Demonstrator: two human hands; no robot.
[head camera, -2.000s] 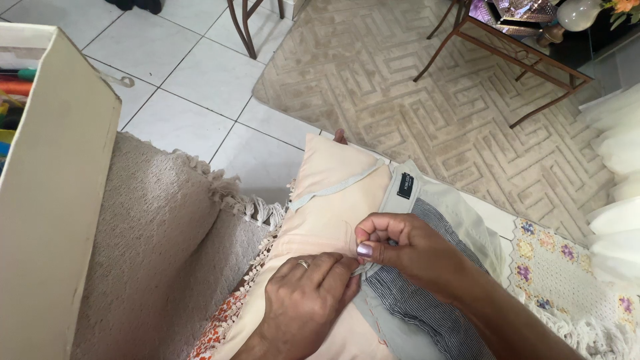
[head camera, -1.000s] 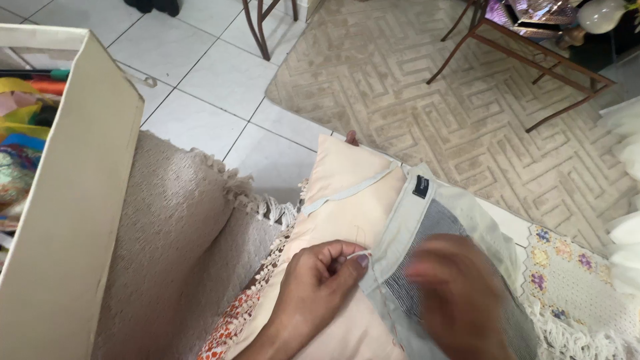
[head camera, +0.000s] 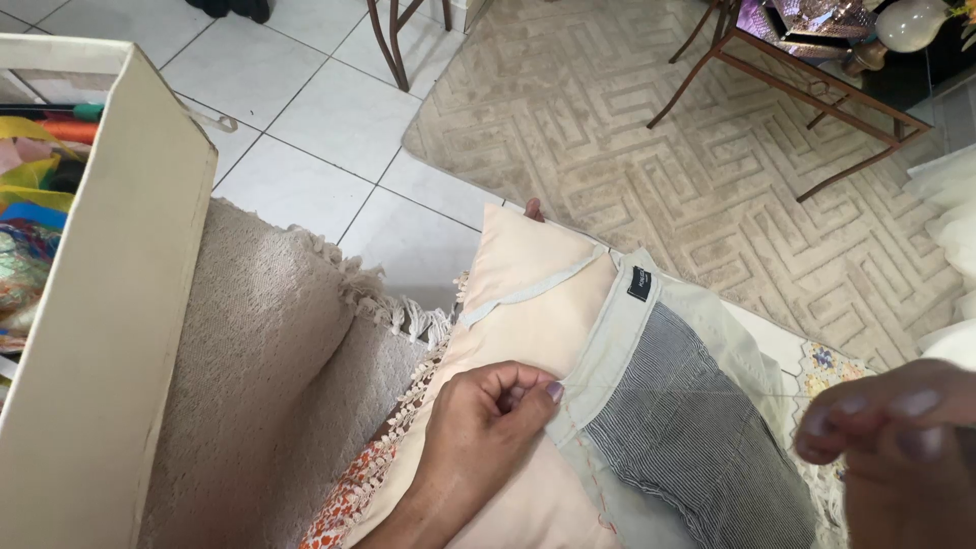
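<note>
A pale grey-green garment (head camera: 598, 354) with a dark woven label (head camera: 640, 284) and a striped lining (head camera: 694, 412) lies over a peach cushion (head camera: 526, 267). My left hand (head camera: 484, 435) pinches the edge of its waistband between thumb and forefinger. Raised at the right edge, my right hand (head camera: 892, 427) is blurred, its thumb and fingertips together. A fine thread (head camera: 709, 392) runs taut from near my left fingertips to my right hand; whether a needle is there I cannot tell. Orange-red stitches (head camera: 591, 465) run down the garment. A narrow fabric strip (head camera: 534, 286) crosses the cushion.
An open cream box (head camera: 99, 305) with colourful threads and fabrics stands at the left, beside a fringed woven cover (head camera: 252, 343). Beyond lie white floor tiles, a patterned beige rug (head camera: 595, 114) and a metal-framed table (head camera: 808, 69). A flower-trimmed crochet cloth (head camera: 831, 370) is at the right.
Two seconds ago both hands met at the waistband. My right hand has since moved away to the right, drawing out the thread, while my left hand stays pinching the garment edge.
</note>
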